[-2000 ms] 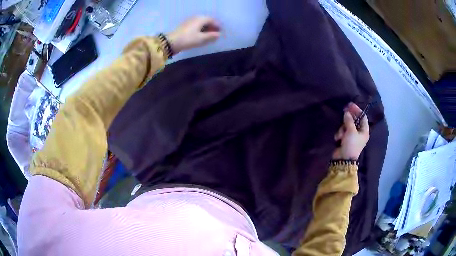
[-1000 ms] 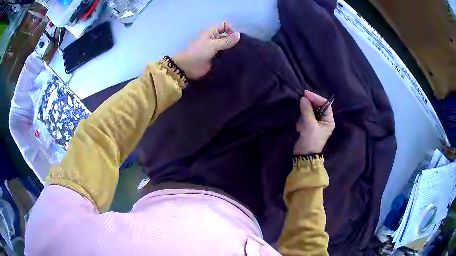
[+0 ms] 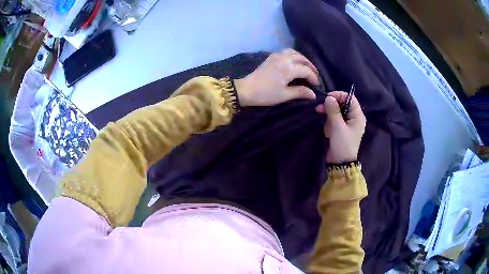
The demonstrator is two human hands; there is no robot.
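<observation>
A large dark plum garment [image 3: 236,144] lies in folds over the white table [image 3: 177,32] and down to my lap. My left hand [image 3: 280,78] is on the cloth at the upper middle, its thumb and fingers curved around a raised fold beside my right fingertips. My right hand [image 3: 344,115] pinches the same fold between thumb and finger. It also holds small dark thread snips [image 3: 349,99], whose thin point sticks up past the fingers. Whether a loose thread is there is too small to tell.
A black phone [image 3: 89,57] lies at the far left of the table, near plastic bags [image 3: 69,16]. A white-lined basket [image 3: 27,128] with blue-white print cloth [image 3: 67,131] stands at the left. White papers [image 3: 458,208] are stacked at the right.
My left hand has moved from the garment's far edge right and down to beside my right hand. My right hand has moved left since the earliest frame and still holds the snips.
</observation>
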